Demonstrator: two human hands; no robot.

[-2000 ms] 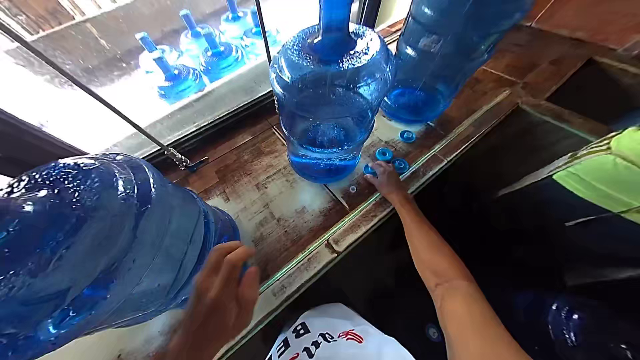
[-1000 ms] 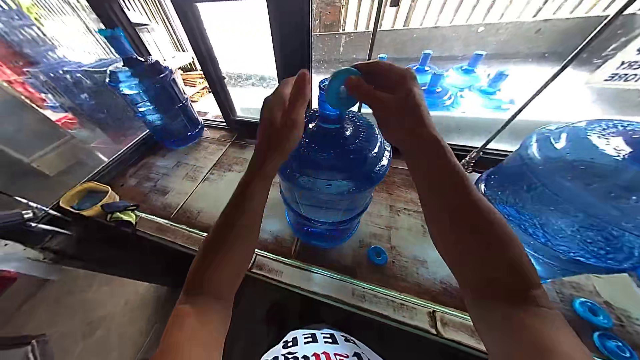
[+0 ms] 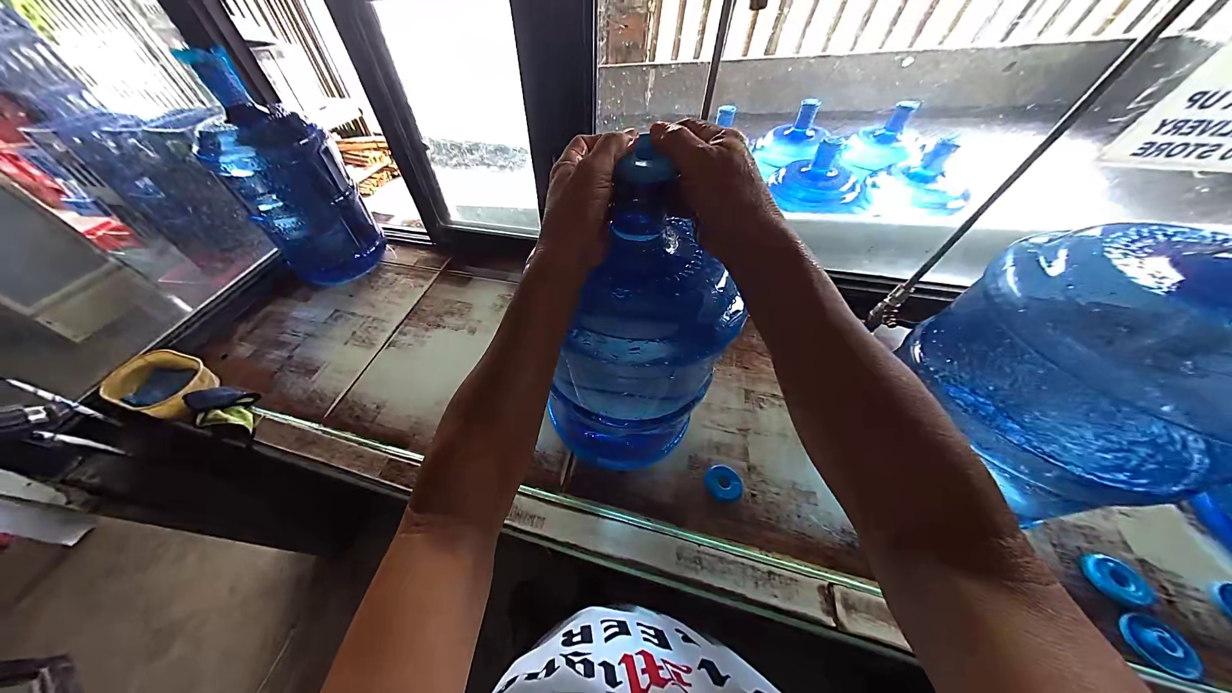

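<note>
A blue water-cooler bottle (image 3: 640,337) stands upright on the tiled ledge, centre, between my arms. A blue plastic cap (image 3: 645,166) sits over its neck. My left hand (image 3: 585,192) grips the cap from the left, and my right hand (image 3: 710,178) from the right, fingers and thumbs around its rim. One loose blue ring-shaped cap (image 3: 723,483) lies on the ledge at the bottle's foot. Several more, among them a blue cap (image 3: 1117,579), lie at the lower right.
A large blue bottle (image 3: 1078,366) is close on the right. Another blue bottle (image 3: 289,183) stands at the left by the glass. A yellow container (image 3: 159,383) rests at the ledge's left end. Beyond the window are several bottles (image 3: 818,178). A thin diagonal rod (image 3: 1030,164) crosses the window.
One second ago the cap was tilted in my right hand beside the neck; now it is on the neck with both hands on it. Two seconds ago my right hand was at the loose caps.
</note>
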